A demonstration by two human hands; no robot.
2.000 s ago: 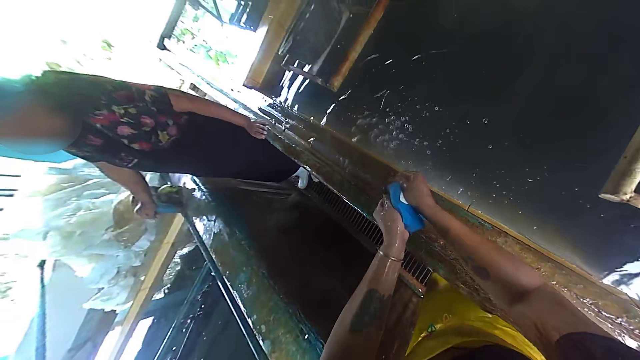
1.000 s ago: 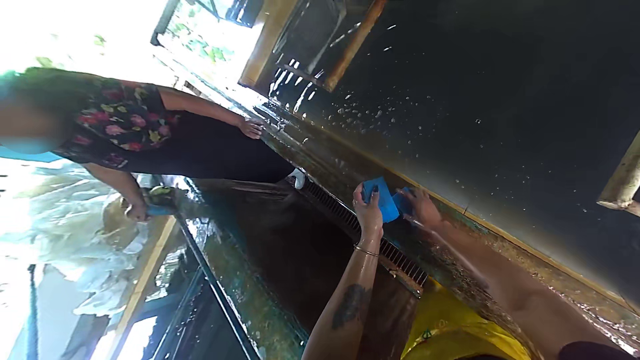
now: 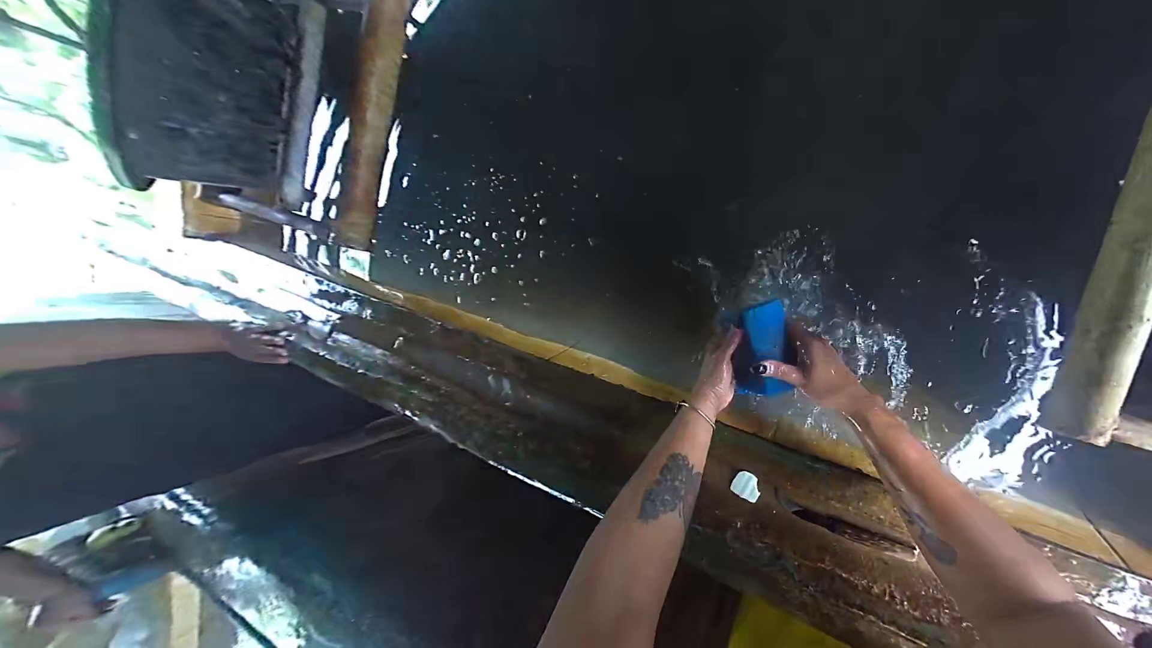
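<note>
A small blue block-shaped object [image 3: 765, 335], its exact kind unclear, is held between my two hands at the near edge of the dark water [image 3: 684, 135]. My left hand [image 3: 717, 373] grips its left side, a thin bracelet at the wrist. Around its right side my right hand [image 3: 814, 367] is closed, with the thumb across the front. Water splashes just beyond and to the right of the hands. On the wet wooden ledge [image 3: 558, 423] below them lies a small pale piece [image 3: 745, 486], like soap.
At left a co-worker's hand [image 3: 258, 345] rests on the ledge; another hand [image 3: 54, 585] is at lower left by a blue object. Wooden posts [image 3: 373, 126] stand upper left and at right [image 3: 1111, 306]. A dark container [image 3: 193, 94] is at upper left.
My hands and the blue object have moved from over the ledge to the water, which now splashes around them. The view has shifted closer to the water.
</note>
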